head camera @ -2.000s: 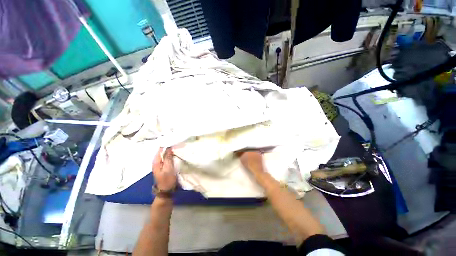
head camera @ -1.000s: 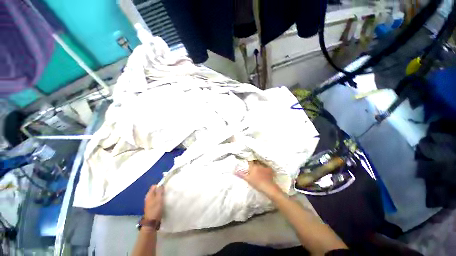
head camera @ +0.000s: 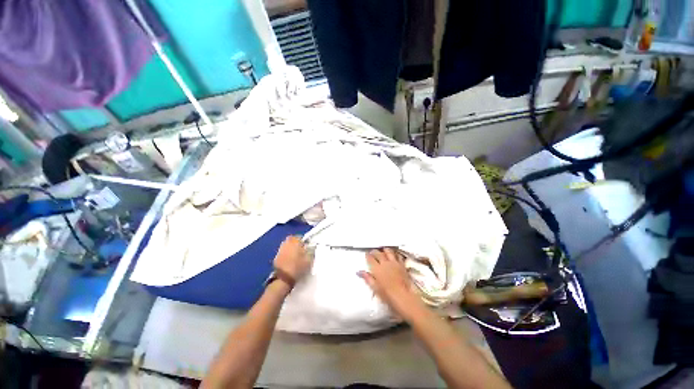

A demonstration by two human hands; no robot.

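A large cream-white garment [head camera: 342,182] lies crumpled over a dark-blue padded form [head camera: 236,273], which shows at the left front. My left hand [head camera: 293,260] is closed on the garment's edge, near where the blue form shows. My right hand [head camera: 388,275] lies on the garment with its fingers spread, beside a bunched fold at the right. A steam iron [head camera: 510,298] with a tan handle rests on the dark pad [head camera: 548,349], just right of the garment.
A grey-beige cover [head camera: 342,357] runs along the front edge. A black hose [head camera: 540,129] hangs at the right. Dark garments [head camera: 358,45] hang behind, and purple cloth [head camera: 76,53] hangs at the upper left. A metal frame [head camera: 125,266] stands at the left.
The garment's front part has been turned and spread over the form, and more blue shows at the left. My left hand has moved inward and closed on the edge. The view has shifted.
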